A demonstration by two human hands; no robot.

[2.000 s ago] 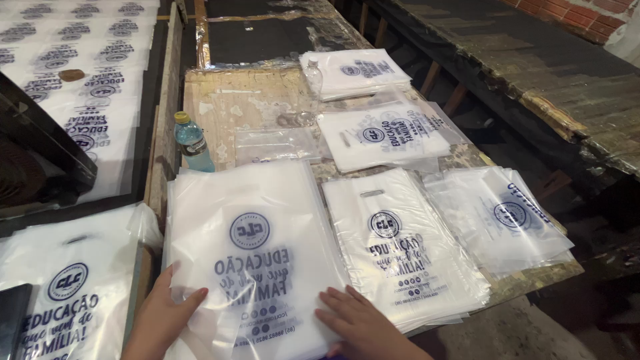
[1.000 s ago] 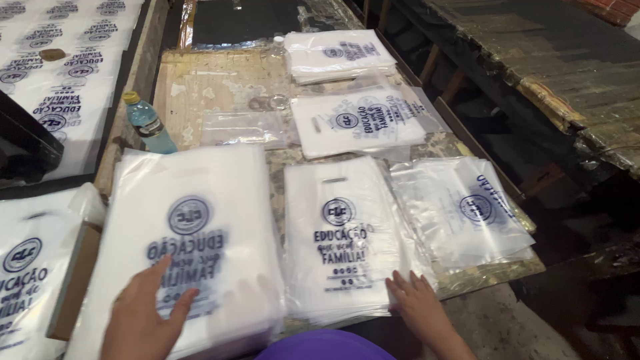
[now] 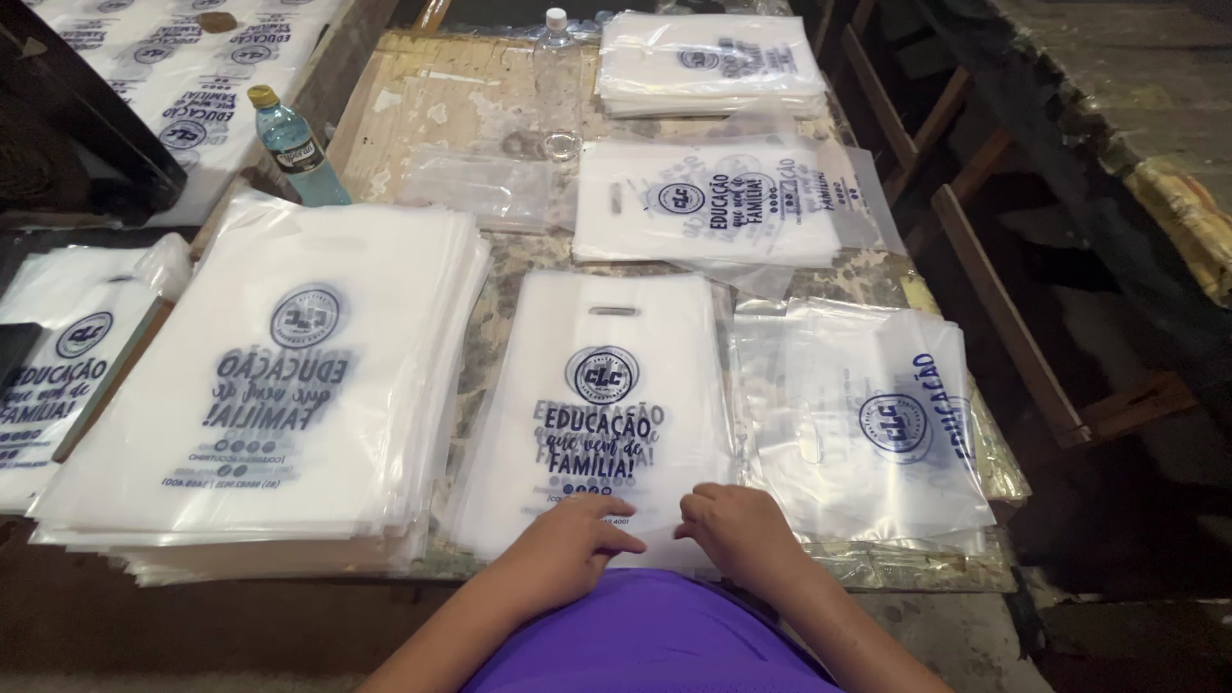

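Observation:
A stack of printed white plastic bags [image 3: 616, 318] lies on the worktable in front of my body. My left hand [image 3: 568, 544] is over its lower edge with fingers partly spread. Close on the right, my right hand [image 3: 731, 529] bends its fingers at the same edge; whether they pinch a bag cannot be told. To the left lies a taller stack of larger bags [image 3: 337, 241], print side reversed. Clear printed bags [image 3: 799, 385] lie loosely to the right. Behind them are a sideways stack of bags [image 3: 626, 231] and another stack [image 3: 635, 82] at the back.
A bottle of bluish liquid [image 3: 303, 154] and a clear empty bottle [image 3: 558, 96] stand on the worn wooden worktable [image 3: 385, 115]. More bags [image 3: 58, 279] lie at far left. Printed sheets [image 3: 279, 58] cover the surface beyond. Another table [image 3: 1088, 115] is at right.
Both hands have moved from the large left stack to the middle stack; one second ago only the right hand was at the middle stack. The view has shifted.

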